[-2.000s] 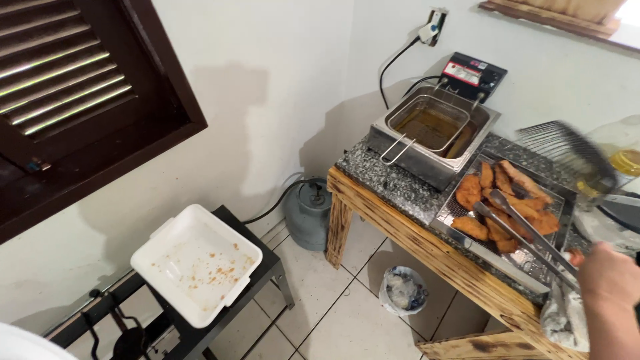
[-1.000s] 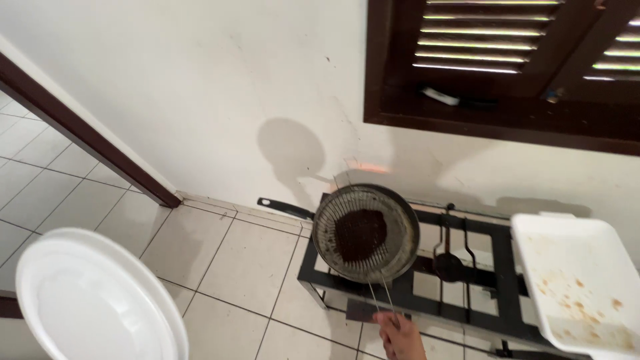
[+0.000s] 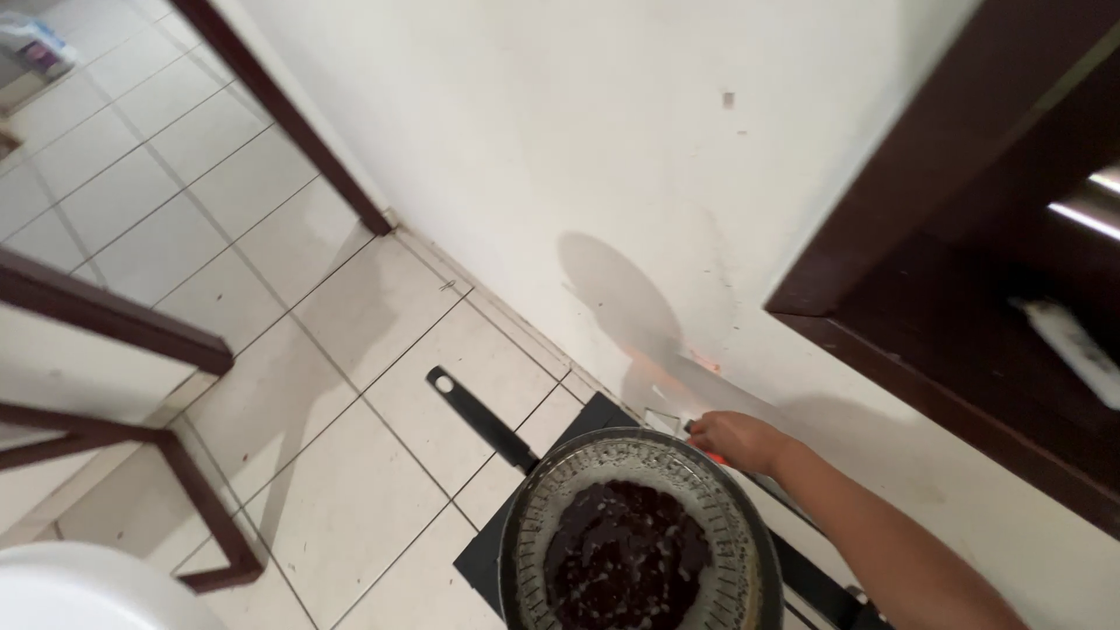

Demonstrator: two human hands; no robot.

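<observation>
A deep round frying pan [image 3: 643, 542] with a black handle [image 3: 483, 422] stands on a black stove frame, and dark brown contents with small bubbles lie in its middle. My right hand [image 3: 742, 440] is at the pan's far right rim, by the wall, its fingers closed around something small with an orange-red part; what it is I cannot tell. The left hand is out of view. At the bottom left corner shows part of a white round item [image 3: 96, 586], perhaps a lid or plate.
The black stove frame [image 3: 490, 547] stands against the white wall [image 3: 560, 157]. A dark wooden window frame [image 3: 840, 341] juts in at the right, with a whitish object [image 3: 1072, 346] on its sill. Dark door frames [image 3: 289, 122] and a tiled floor [image 3: 350, 472] lie to the left.
The hand has moved from the pan's near side to its far right rim. The view has swung from the fryer table to the stove, so the fried pieces and tongs are out of sight.
</observation>
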